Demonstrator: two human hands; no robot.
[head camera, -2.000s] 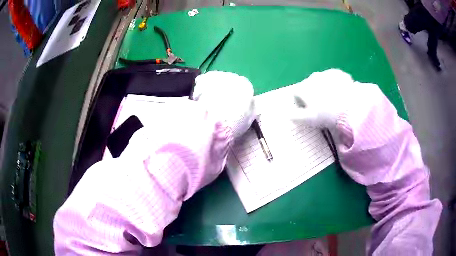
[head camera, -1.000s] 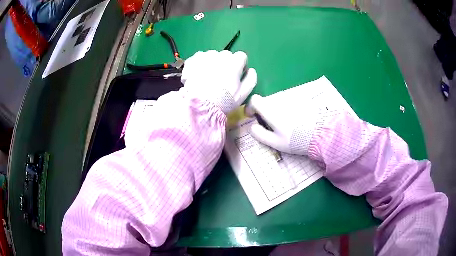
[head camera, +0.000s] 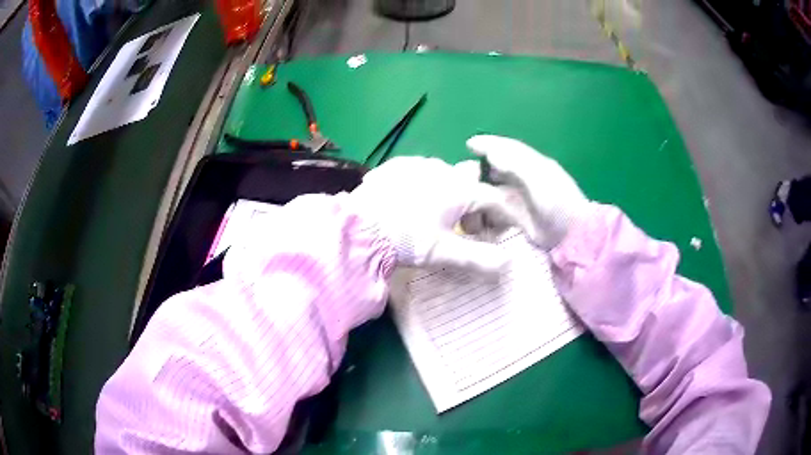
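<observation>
The white lined record sheet (head camera: 485, 324) lies tilted on the green mat. My left hand (head camera: 431, 213), in a white glove, is over its upper part with fingers curled. A small yellow patch (head camera: 460, 229) shows by its fingers; whether they grip it is unclear. My right hand (head camera: 533, 191), also gloved, is close against the left one, at the sheet's upper right. A short dark piece, seemingly the pen (head camera: 485, 169), shows between its fingers; the rest is hidden. The hands cover the top of the sheet.
A black tray (head camera: 182, 209) with papers is left of the sheet, partly under my left sleeve. Orange-black cutters (head camera: 307, 138) and tweezers (head camera: 397, 129) lie beyond it. The belt at left carries a picture sheet (head camera: 133, 80) and a circuit board (head camera: 44, 351).
My right hand has moved up from the sheet against my left hand. My left hand has come down and right over the sheet's top. The pen and yellow patch are now mostly covered.
</observation>
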